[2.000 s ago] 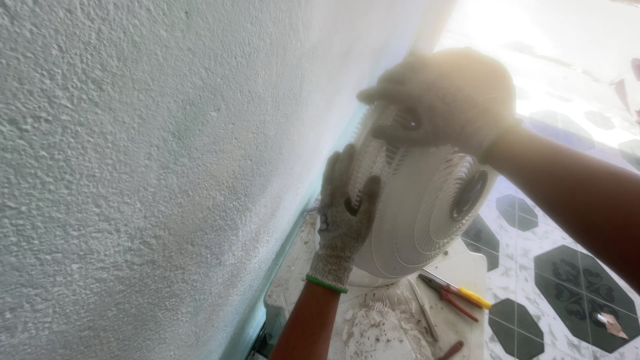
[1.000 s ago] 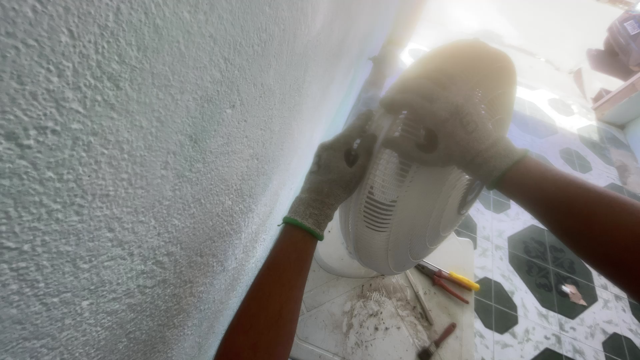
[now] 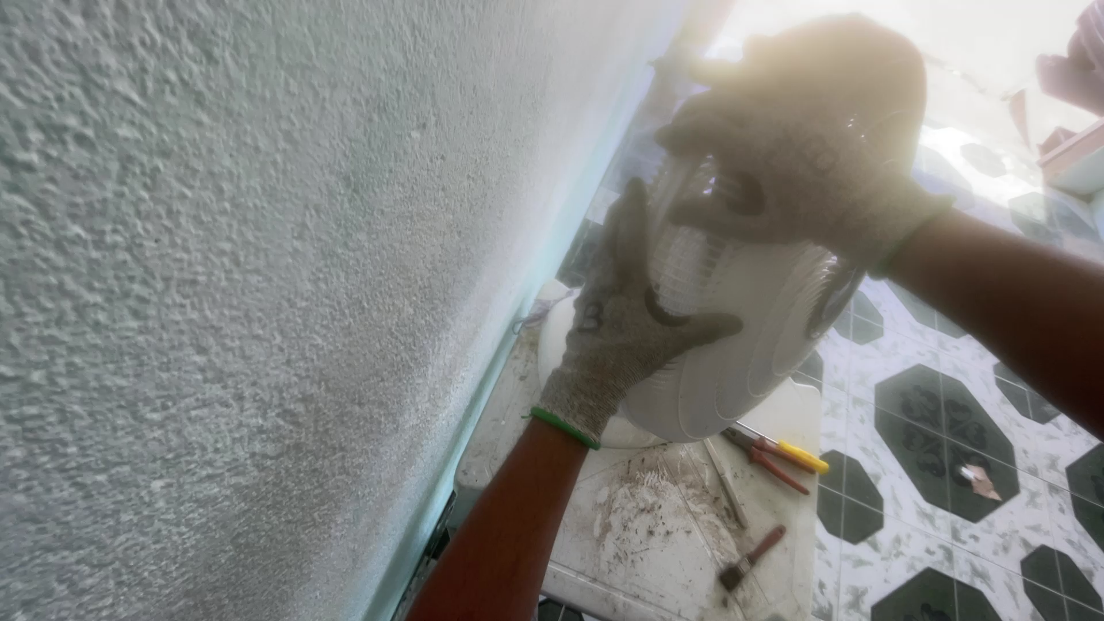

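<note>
Both hands wear grey knit work gloves and grip a white electric fan (image 3: pixel 733 345) by the rim of its round, slotted head. On the wall side, my left hand (image 3: pixel 621 323) has its fingers along the rim and its thumb over the face. Farther up, my right hand (image 3: pixel 776 164) holds the upper rim, in strong glare. Below the fan, pliers with red handles (image 3: pixel 776 466), a screwdriver with a yellow handle (image 3: pixel 804 455), a thin rod (image 3: pixel 726 483) and a small brush (image 3: pixel 750 559) lie on a dusty white tabletop (image 3: pixel 586 561).
A rough textured wall (image 3: pixel 241 285) rises close on the left, along the table's edge. To the right is a floor of white tiles with dark octagons (image 3: pixel 944 440), bearing a small scrap (image 3: pixel 981 483). A pinkish object (image 3: pixel 1074 65) stands at the top right.
My left hand has shifted from the rim's wall-side edge, with its thumb now spread over the fan's face. The fan has turned a little between the hands.
</note>
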